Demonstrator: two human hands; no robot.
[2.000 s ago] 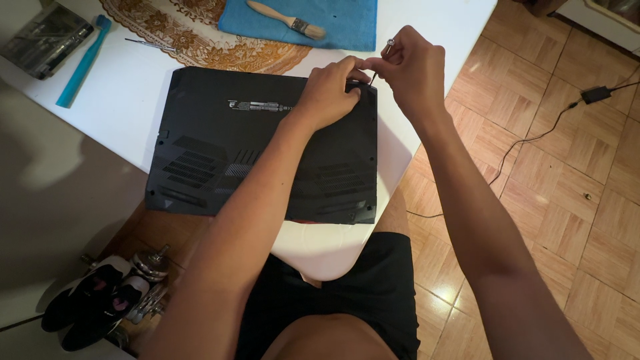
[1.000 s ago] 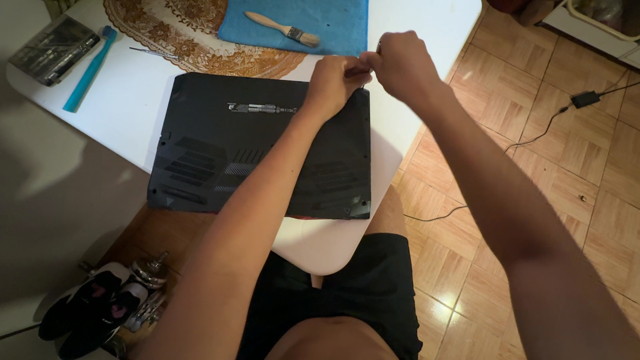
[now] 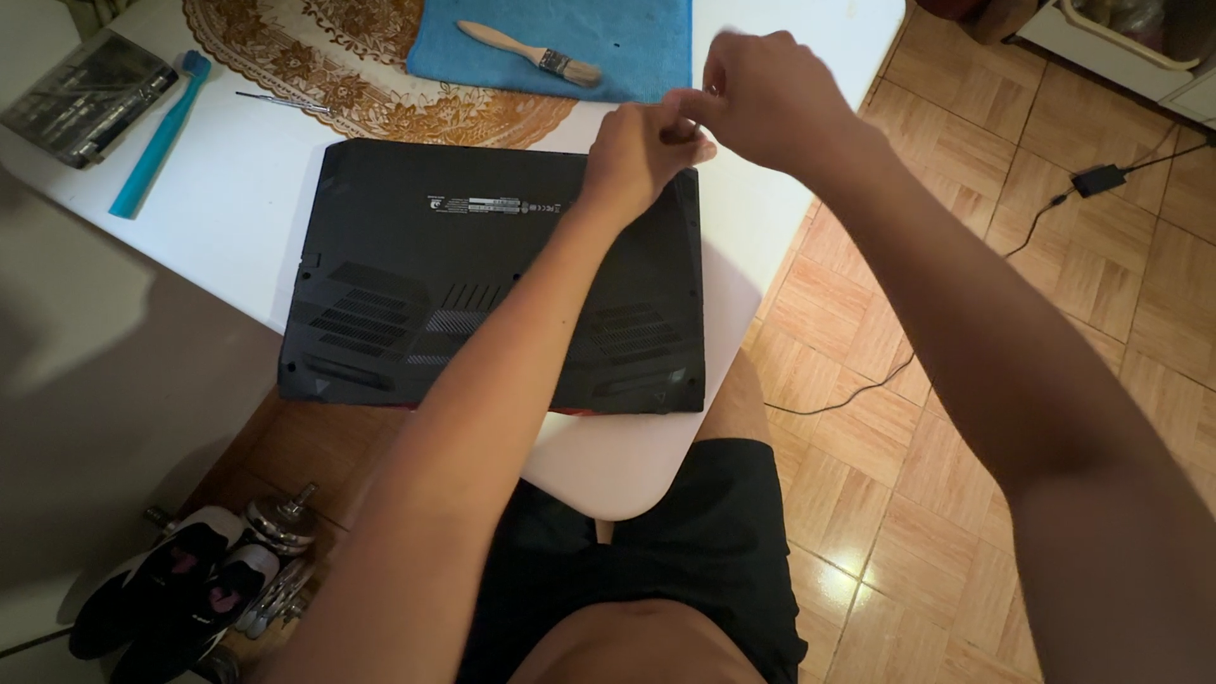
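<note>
A black laptop (image 3: 532, 256) lies underside up on the white table, its vents toward me. My left hand (image 3: 641, 152) is at its far right corner, the forearm crossing over the casing. Just above that corner, my right hand (image 3: 765, 100) has its fingers pinched around a small thin tool, mostly hidden, probably a screwdriver. The fingertips of both hands meet there. Whether the left fingers hold anything is not clear.
Beyond the laptop are a blue cloth (image 3: 655, 47) with a wooden-handled brush (image 3: 532, 55) and a brown patterned doily (image 3: 380, 85). On the left lie a teal toothbrush (image 3: 160, 142), a thin metal tool (image 3: 283, 102) and a clear-lidded case (image 3: 85, 95).
The tool's shaft showed at the laptop's corner two seconds ago; both hands now hide most of it. My right hand has turned, with its fingers closer to my left hand.
</note>
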